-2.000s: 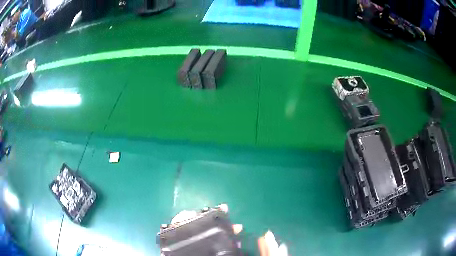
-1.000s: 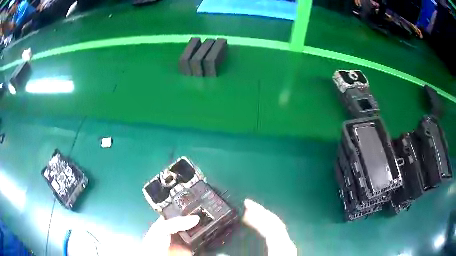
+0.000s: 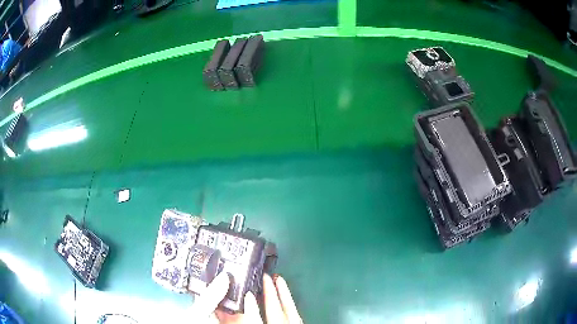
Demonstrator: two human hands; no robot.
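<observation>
An opened trail camera unit (image 3: pixel 237 259) is held at the bottom centre, turned sideways. Its pale-edged front panel (image 3: pixel 172 250) points left, and its dark body with a raised block is on the right. A small loop latch sticks up from the body's upper edge. My left hand (image 3: pixel 214 299) grips the unit from below, its thumb on the body. My right hand (image 3: pixel 277 302) has its fingers against the body's lower right edge. Both hands are partly cut off by the picture's bottom edge, and glare blurs them.
Empty housings (image 3: pixel 465 158) are stacked at right, with more leaning beside them. Another opened unit (image 3: pixel 443 76) lies behind. Three black blocks (image 3: pixel 234 63) stand near the green line. A shell with circuit board (image 3: pixel 82 252) and a small white square (image 3: pixel 123 195) lie at left.
The unit has turned so its front panel, earlier towards the upper left, points left. My right hand has moved left from beside the unit onto its edge. The view has shifted.
</observation>
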